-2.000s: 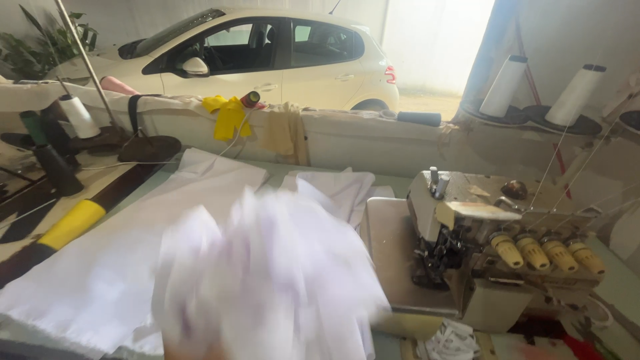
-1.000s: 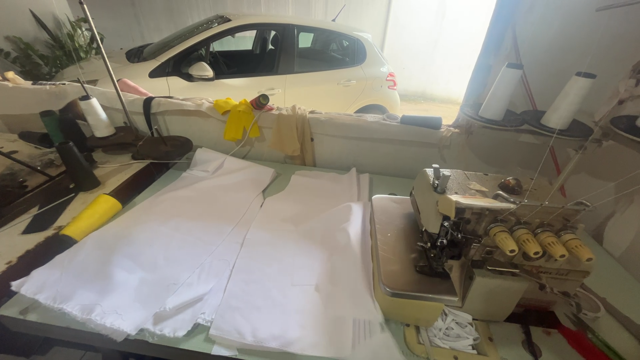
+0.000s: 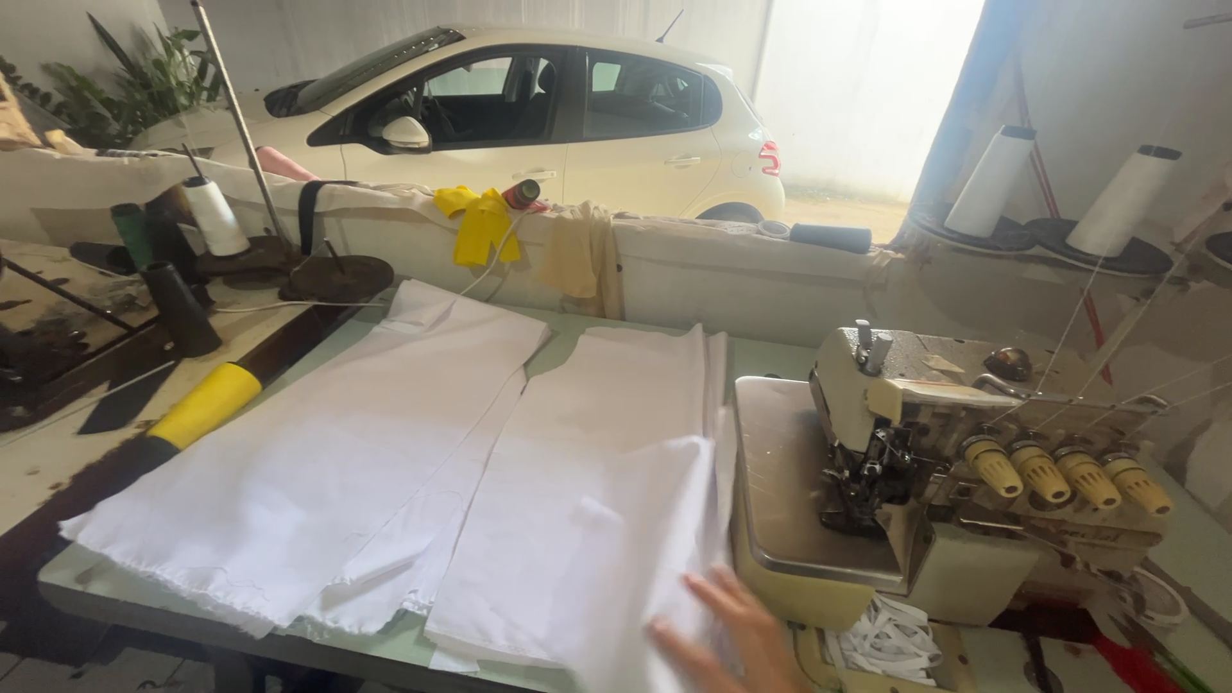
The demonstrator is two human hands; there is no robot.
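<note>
My right hand (image 3: pixel 727 621), blurred, is at the bottom right of the view, its fingers on the raised right edge of a white fabric piece (image 3: pixel 640 539). That piece lies over the right-hand stack of white fabric (image 3: pixel 597 414). To its left, another spread of white fabric (image 3: pixel 318 452) with a frayed near edge slants across the green table. An overlock sewing machine (image 3: pixel 924 423) stands just right of the stack, its metal plate (image 3: pixel 780 452) beside the fabric. My left hand is out of view.
White thread cones (image 3: pixel 991 183) stand above the machine at right. White scraps (image 3: pixel 890 640) lie below it. At left are dark cones (image 3: pixel 178 308) and a yellow-wrapped table edge (image 3: pixel 207 404). Yellow cloth (image 3: pixel 478 226) hangs on the ledge behind; a car (image 3: pixel 577 125) stands beyond.
The blurred bunch of white fabric raised two seconds ago is gone from the air; one second ago the fabric lay flat with no hand in view. Now my right hand has entered and the fabric's right edge is raised.
</note>
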